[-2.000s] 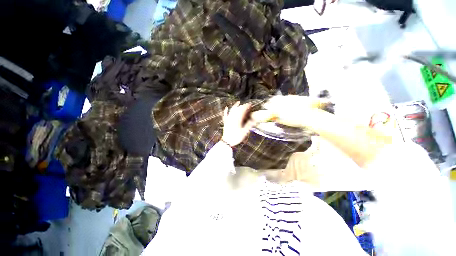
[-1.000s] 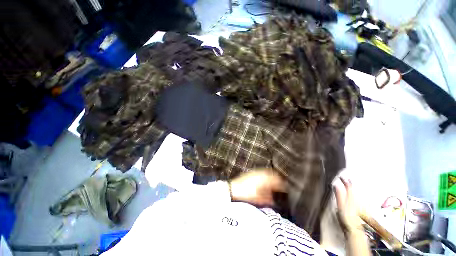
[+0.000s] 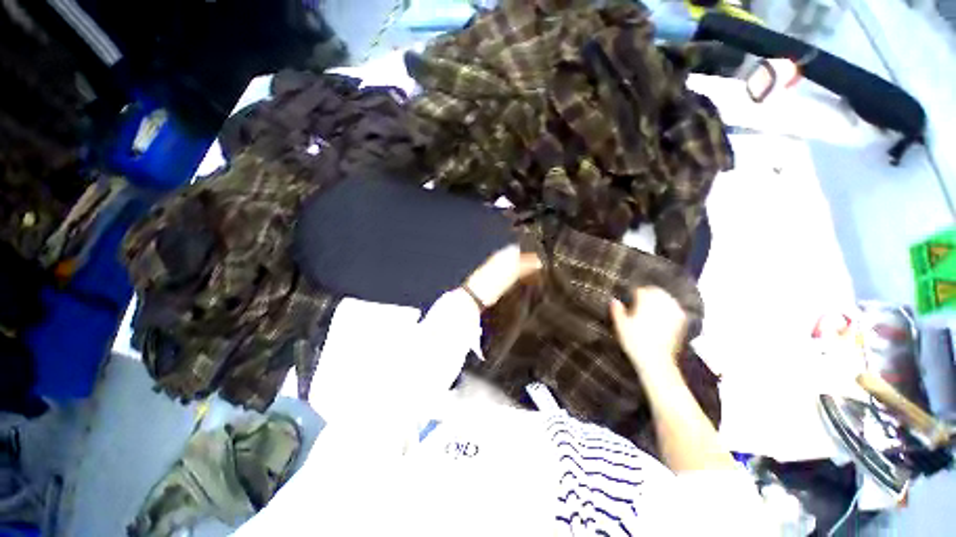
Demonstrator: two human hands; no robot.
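A brown plaid garment piece [image 3: 587,362] lies bunched over the right part of the black pressing board [image 3: 393,236] and hangs toward my body. My left hand [image 3: 505,275] grips its left edge, fingertips partly hidden in the cloth. My right hand [image 3: 652,327] is closed on the piece near its right side. The board's rounded left end is bare. The steam iron [image 3: 862,435] stands parked at the right table edge, its wooden handle showing, touched by neither hand.
A large plaid pile [image 3: 577,100] lies beyond the board, a second plaid pile [image 3: 225,278] to its left. Red loops [image 3: 833,327] lie near the table's right edge. A long black padded board [image 3: 823,79] is at the far right. Olive cloth [image 3: 225,472] lies low left.
The piece, earlier spread over the board, is now gathered to the right, baring the board's left part. The iron went from my right hand to the right edge. Both hands now hold the cloth.
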